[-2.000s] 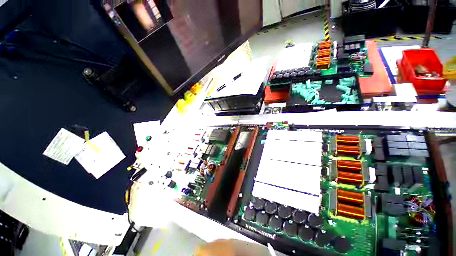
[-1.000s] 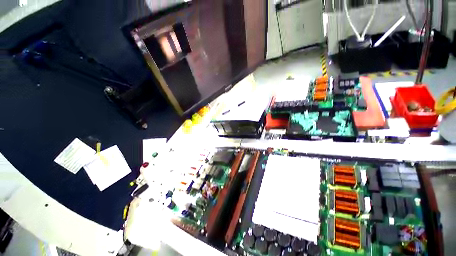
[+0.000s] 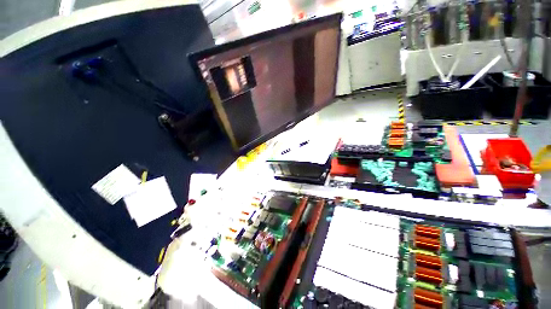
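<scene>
No hand is in view. Nearest in front of me, at the lower right, lies a large green power board [image 3: 406, 267] in a dark carrier. It bears white rectangular film capacitors [image 3: 359, 253], three orange ribbed coils [image 3: 428, 267] in a column and black blocks [image 3: 486, 270]. The black round capacitors [image 3: 329, 300] are cut off by the bottom edge. To its left a second green board [image 3: 278, 228] lies partly in glare. Red-brown carrier bars [image 3: 301, 253] stand between the two boards.
Behind the conveyor rail [image 3: 423, 207] are a black tray [image 3: 399, 176] of teal parts, a sample board [image 3: 413, 142] on a red-orange pad and a red bin [image 3: 509, 163]. A large monitor [image 3: 275, 81] stands on the dark machine. Papers [image 3: 150, 201] lie on its panel.
The view has tilted up, so the boards sit lower in the picture and more of the background shows. The skin-coloured shape at the bottom edge two seconds ago is gone.
</scene>
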